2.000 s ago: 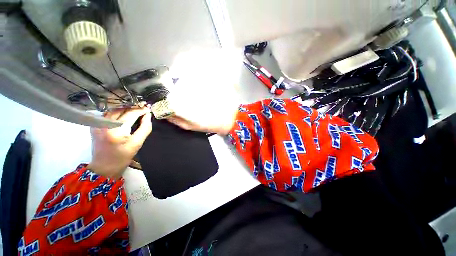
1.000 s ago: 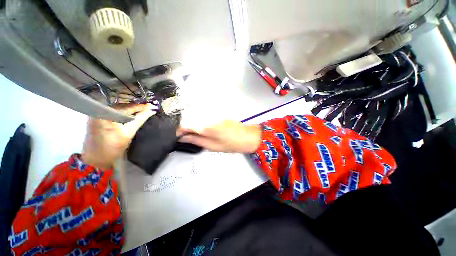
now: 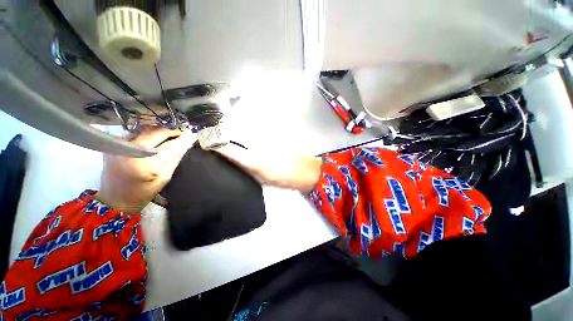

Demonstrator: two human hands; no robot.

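Observation:
A black fabric panel (image 3: 213,200) with rounded corners lies flat on the white table, its far end at the needle area. My left hand (image 3: 141,163) grips its upper left edge, fingertips close to the presser foot (image 3: 182,125). My right hand (image 3: 279,169) lies along the panel's upper right edge; its fingertips are partly lost in lamp glare, so its hold is unclear. A thin dark zipper strip (image 3: 352,145) runs right from behind my right hand toward the bundle. The exact stitching point is hidden by my fingers and the machine head.
The machine head with a cream ribbed knob (image 3: 129,34) fills the upper left. Red-handled snips (image 3: 342,111) lie under the arm. A tangled zipper bundle (image 3: 471,138) is at right. A dark fabric stack (image 3: 11,188) is at far left. Lamp glare (image 3: 270,106) covers the area beside the needle.
The panel was folded up by my right hand one second ago and now lies flat toward me. My right hand has moved slightly left. The camera view has shifted a little.

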